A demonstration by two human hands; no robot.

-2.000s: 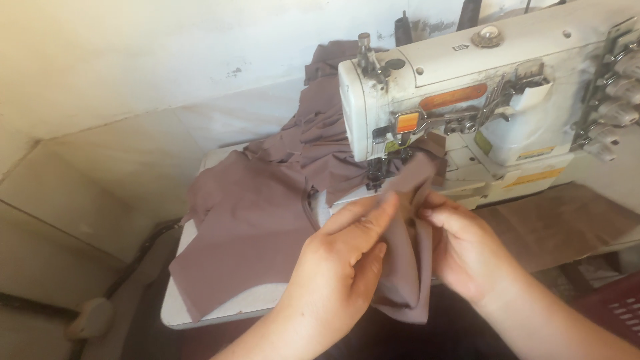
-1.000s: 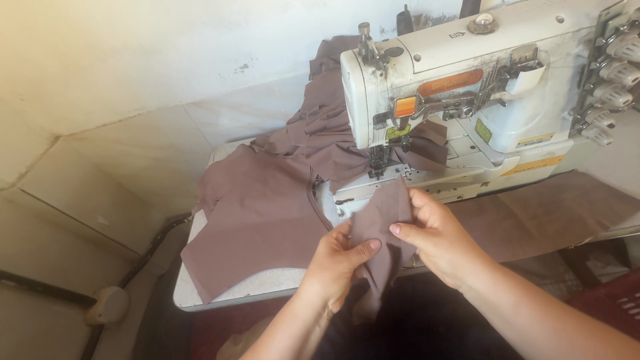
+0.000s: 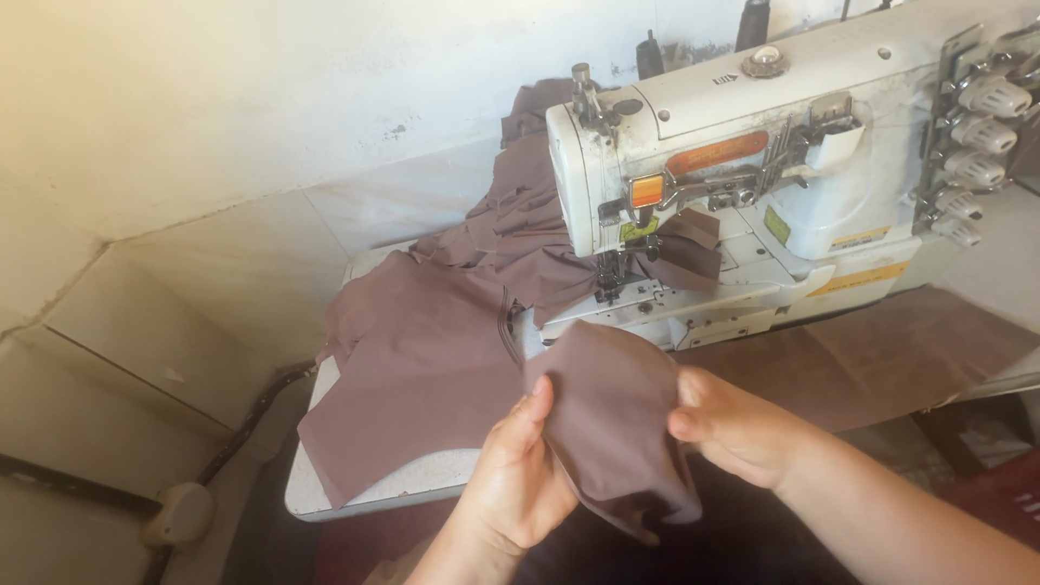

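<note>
A piece of mauve-brown fabric (image 3: 613, 406) is stretched between my two hands, in front of the sewing machine's needle area. My left hand (image 3: 524, 463) grips its left edge, thumb on top. My right hand (image 3: 727, 422) pinches the right edge. The lower end of the piece hangs folded. Just behind stands a white industrial sewing machine (image 3: 715, 162), with its presser foot and needles (image 3: 609, 280) above the bed. A larger mauve-brown garment piece (image 3: 422, 349) lies flat on the table to the left, joined visually to a gathered heap of the same cloth behind the needles.
The pale table's rounded corner (image 3: 305, 496) sticks out at lower left. More brown fabric (image 3: 861, 366) lies along the table's front edge at right. Thread tension knobs (image 3: 995, 97) are at the machine's right end. A tiled wall (image 3: 203, 276) borders the table; a dark cable runs down beside it.
Both hands have moved away from the needle area with the fabric piece. The piece, bunched two seconds ago, is now spread between them. The larger garment piece still lies at left.
</note>
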